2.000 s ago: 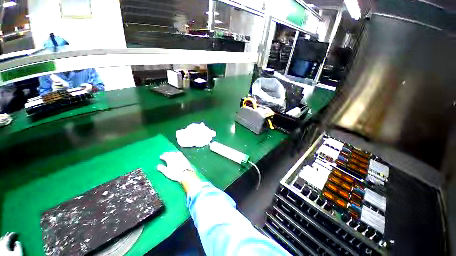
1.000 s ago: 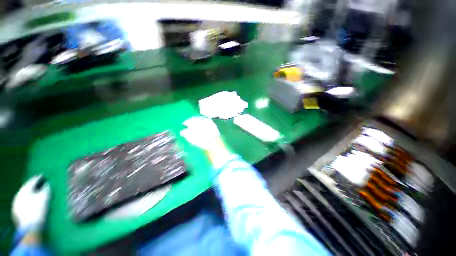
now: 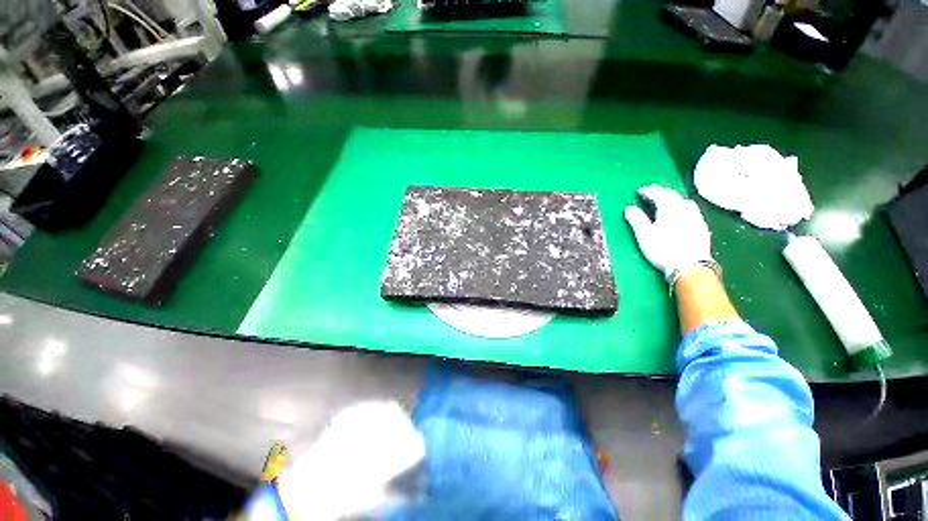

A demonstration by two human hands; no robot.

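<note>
A dark foam block (image 3: 501, 247) with white specks lies on the bright green mat (image 3: 326, 254). The rim of a pale round disc (image 3: 490, 321) shows under its front edge. My right hand (image 3: 672, 230), in a white glove, rests on the mat's right side, fingers apart, holding nothing and not touching the block. My left hand (image 3: 351, 463), also in a white glove, is blurred at the bottom, below the bench edge; its fingers cannot be made out.
A second speckled foam block (image 3: 168, 226) lies left, near a small black box (image 3: 76, 173). A crumpled white cloth (image 3: 753, 185) and a white stick with green end and cable (image 3: 834, 297) lie right. Dark trays (image 3: 92, 473) stand lower left, beyond the bench edge.
The view has swung left, bringing the second foam block into view and the board tray mostly out of it. My left hand has moved off the bench side to below its front edge.
</note>
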